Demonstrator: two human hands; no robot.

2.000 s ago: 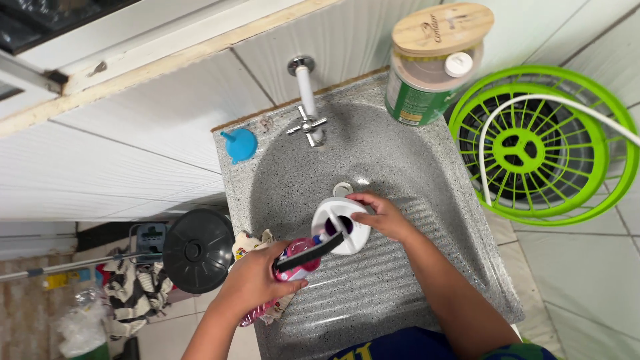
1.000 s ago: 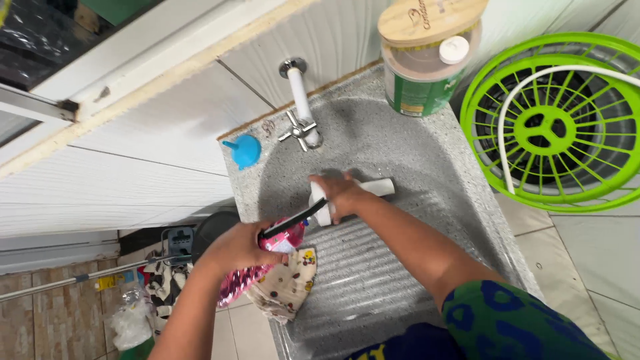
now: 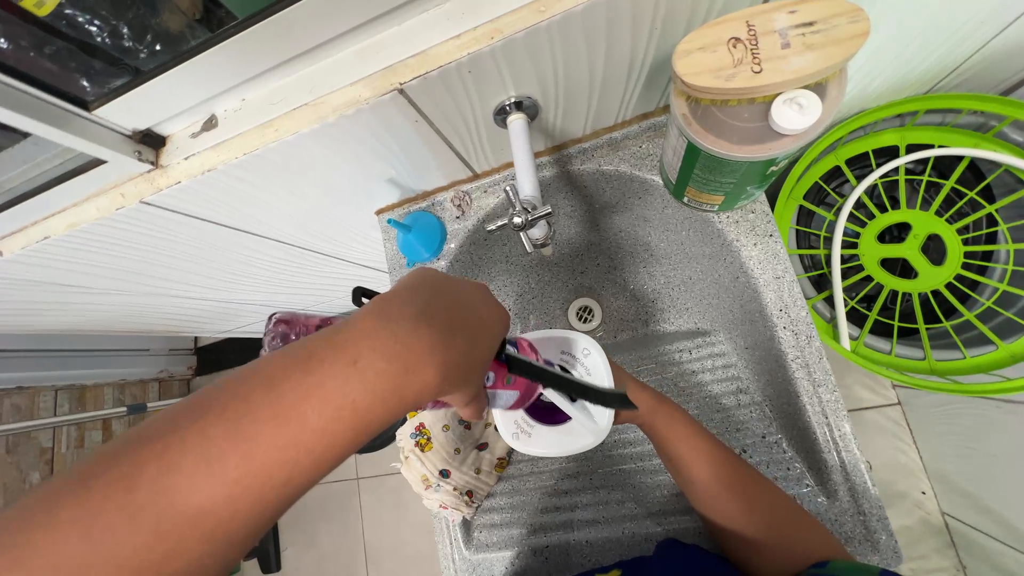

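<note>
My left hand (image 3: 448, 340) grips a pink plastic bottle (image 3: 516, 384), tilted with its end over a white plastic dispenser cup (image 3: 572, 348). A black strap-like piece (image 3: 572, 388) extends from beside the bottle across the cup. Purple liquid (image 3: 546, 410) shows inside the cup. My right hand (image 3: 626, 392) holds the cup from its far right side; most of its fingers are hidden behind it. Below the bottle, a printed cloth (image 3: 454, 460) hangs over the sink's left edge.
A granite-look laundry sink (image 3: 720, 320) has a drain (image 3: 585, 314) and a tap (image 3: 524, 176). A blue funnel (image 3: 420, 238) sits on its corner, a tub (image 3: 716, 172) with a wooden brush (image 3: 772, 48) at the back right. Green spin baskets (image 3: 912, 248) stand right.
The cup, earlier tipped on its side in my right hand, now has its open top facing up. My left hand has raised the bottle and brought it over the cup.
</note>
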